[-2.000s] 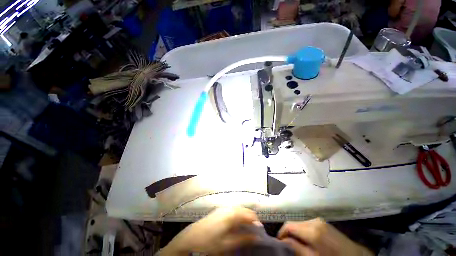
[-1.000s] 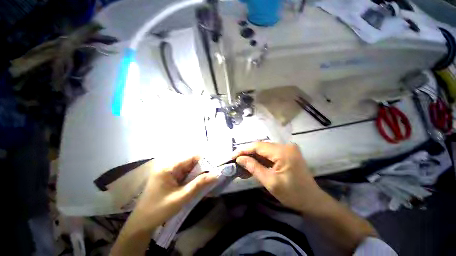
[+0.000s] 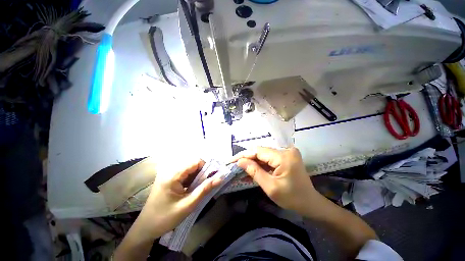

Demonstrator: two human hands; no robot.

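Note:
A pale grey striped strip [image 3: 189,223] is held between both hands at the table's front edge, its lower end hanging toward the lap. My left hand [image 3: 176,196] pinches it from the left. My right hand [image 3: 278,176] pinches its upper end with thumb and fingers. A curved fabric band [image 3: 127,184] with a dark end lies on the table to the left, partly hidden by my left hand. A small dark fabric piece [image 3: 238,149] lies just behind my right fingertips. The presser foot [image 3: 230,109] stands behind the hands; lamp glare washes out the surface left of it.
The sewing machine [image 3: 326,46] spans the back right. Thread snips [image 3: 318,105] lie beside a tan card [image 3: 283,94]. Red-handled scissors [image 3: 401,120] and a second red pair [image 3: 449,109] are right. White scraps [image 3: 408,178] hang at the right edge. A lamp [image 3: 101,76] and bundled strips [image 3: 46,43] are left.
The hands have come up from the front edge, now with the striped strip held between them. The view has shifted closer, so the machine and scissors sit differently. Over the last second the hands barely moved.

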